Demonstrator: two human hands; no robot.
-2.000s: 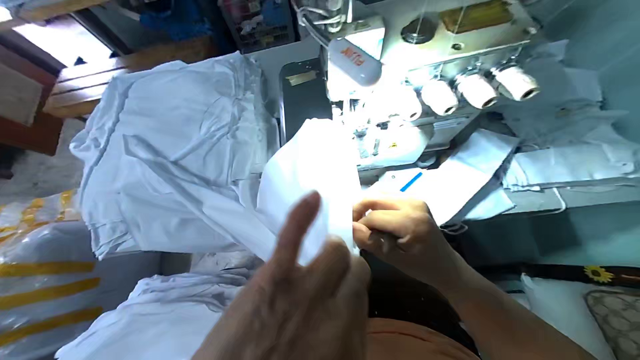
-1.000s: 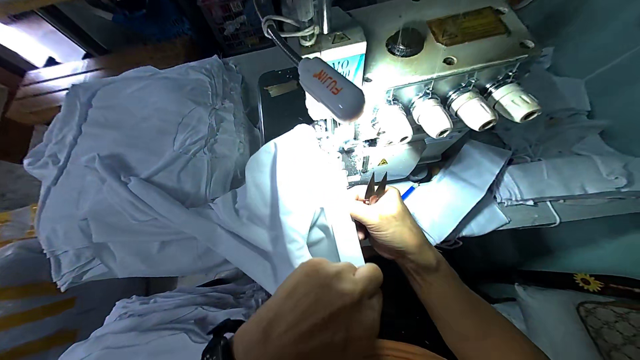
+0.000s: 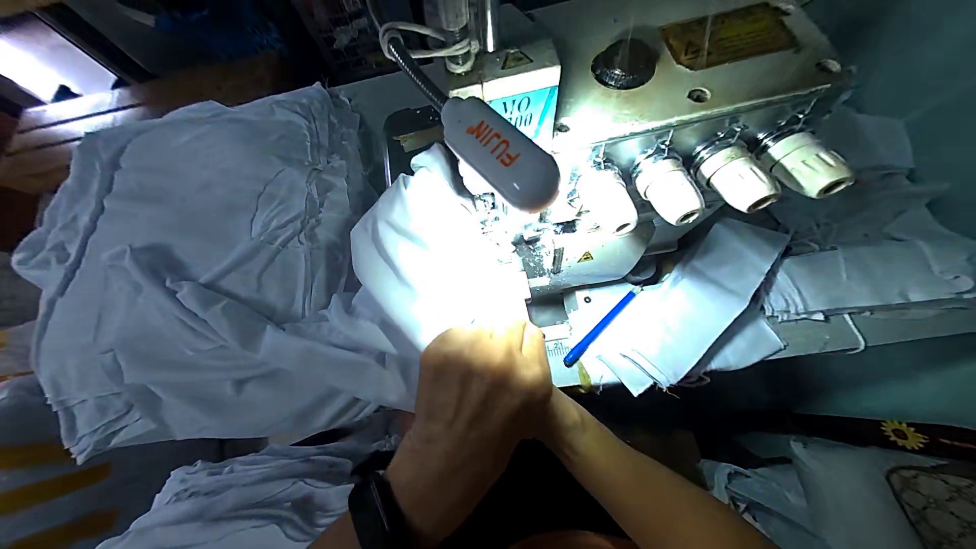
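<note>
White fabric lies bunched under the lamp head at the needle area of an overlock sewing machine. My left hand, with a dark watch on the wrist, is closed on the near edge of this fabric. Behind it and mostly covered by it is my right hand; its fingers and anything in them are hidden. The fabric runs left onto a large pile of white cloth. A blue pen-like tool lies right of my hands, beside white cloth pieces.
The lamp head hangs close above the fabric on a flexible neck. White tension knobs line the machine's front. More white cloth lies at the lower left, and folded cloth lies on the table at the right.
My left hand has moved up toward the machine and now covers my right hand. The small dark-bladed snips seen in my right hand a second ago are out of sight.
</note>
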